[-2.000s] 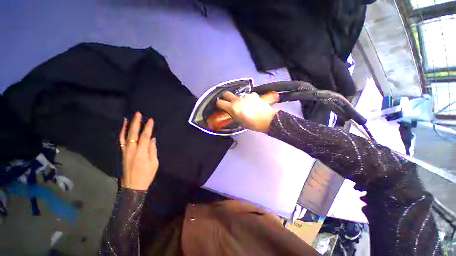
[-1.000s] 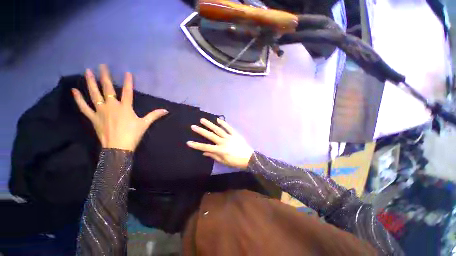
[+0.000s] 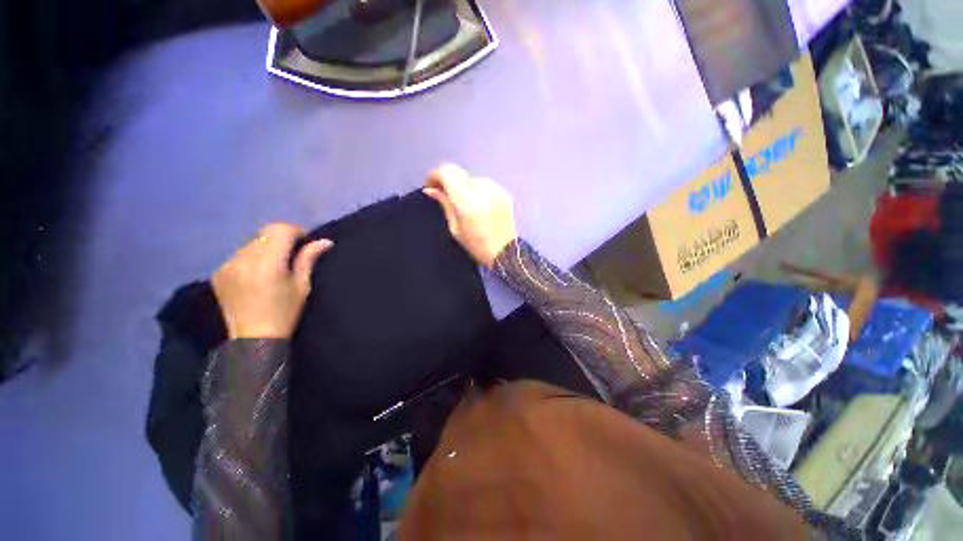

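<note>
A black garment piece (image 3: 385, 301) lies over the near edge of the lavender ironing table (image 3: 190, 137) and hangs down in front of me. My left hand (image 3: 264, 277) grips its upper edge at the left, fingers curled over the cloth. My right hand (image 3: 471, 215) pinches its upper right corner between thumb and fingers. The steam iron (image 3: 370, 48) stands on the table beyond the cloth, cut off by the top edge; no hand touches it.
The dark rest pad (image 3: 739, 53) lies at the table's right end. Below it is a cardboard carton (image 3: 729, 217) with blue print. Blue plastic bags (image 3: 755, 328), a red cloth (image 3: 910, 243) and other heaps lie on the floor at the right. Dark cloth fills the upper left.
My right hand let go of the iron, which now stands alone. Both hands first lay flat and spread on the cloth; now they grip its far edge. The view has shifted, showing more floor at right.
</note>
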